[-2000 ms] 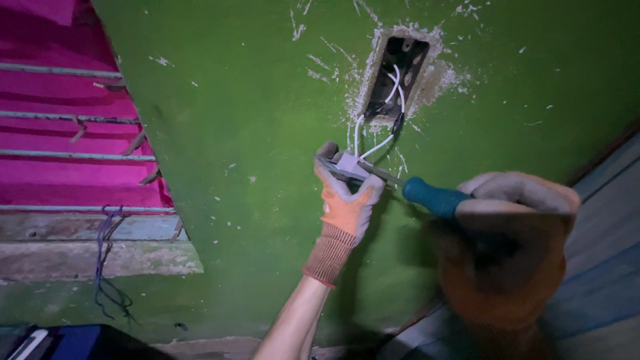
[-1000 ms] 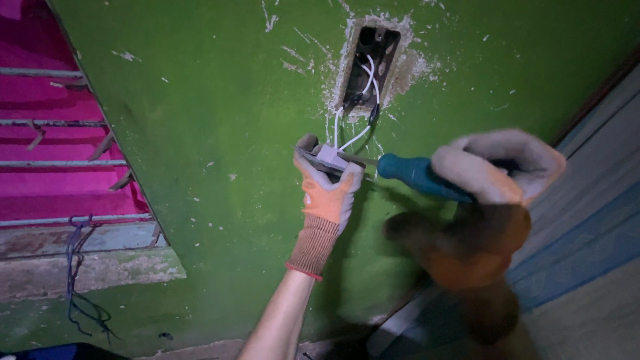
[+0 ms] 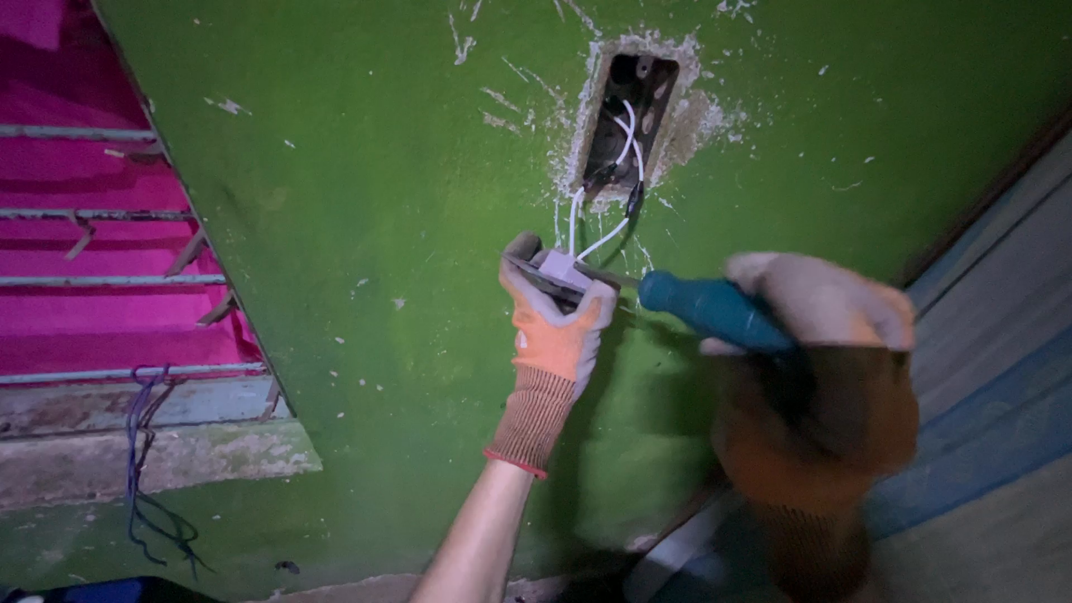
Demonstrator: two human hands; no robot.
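My left hand [image 3: 557, 322], in an orange and grey work glove, grips a small white electrical device [image 3: 563, 270] on a dark plate between thumb and fingers. Two white wires [image 3: 574, 219] with black-taped joints run from it up into a recessed wall box [image 3: 630, 121]. In my right hand [image 3: 825, 335], gloved alike and blurred, is a screwdriver with a teal handle [image 3: 712, 310]. Its shaft points left to the side of the device; the tip's exact seat is hidden.
Chipped plaster surrounds the box in the green wall [image 3: 402, 335]. At left, metal bars [image 3: 109, 281] cross a window with pink cloth [image 3: 100, 314] behind; dark wires [image 3: 138, 435] hang from its sill [image 3: 151, 461]. Grey and blue panels [image 3: 997, 394] stand at right.
The fingers of my right hand have shifted around the screwdriver handle. My left hand still holds the device below the box. The view has moved slightly.
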